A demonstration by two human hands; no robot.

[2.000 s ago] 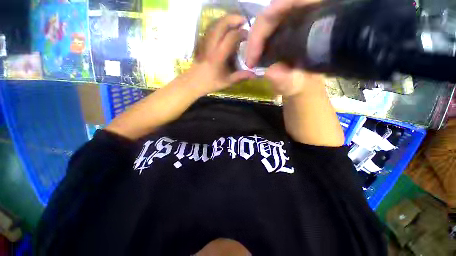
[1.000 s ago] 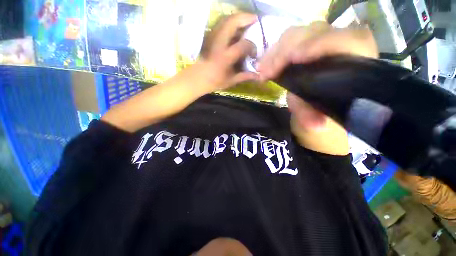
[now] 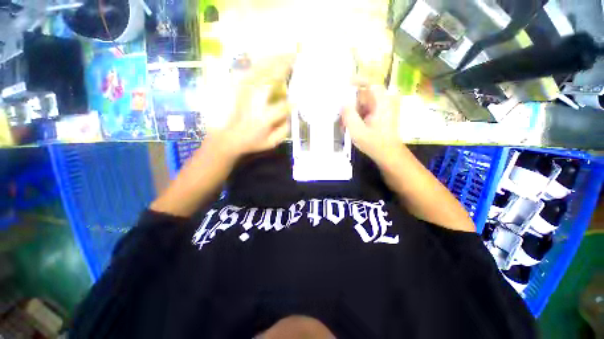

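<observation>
A white housing [image 3: 322, 159] stands out in front of my chest, its flat rectangular end over the bench's front edge. Its far end is washed out by glare. My right hand [image 3: 376, 122] has its fingers on the housing's right side. My left hand [image 3: 255, 122] is at the left side with bent fingers; glare hides whether it grips the housing. The black electric screwdriver [image 3: 523, 63] is out of my hands, at the right over the bench.
A yellow mat [image 3: 228, 30] lies under strong glare. Printed sheets [image 3: 119, 89] cover the front left. A round dark-centred object [image 3: 99, 16] is at the rear left. Blocks and holders [image 3: 440, 33] are at the right. A blue crate [image 3: 493, 192] holds white parts; another blue crate [image 3: 109, 192] is at the left.
The screwdriver has left my right hand and is now farther right. The white housing now shows between my hands, which have moved apart. The view takes in more of the bench.
</observation>
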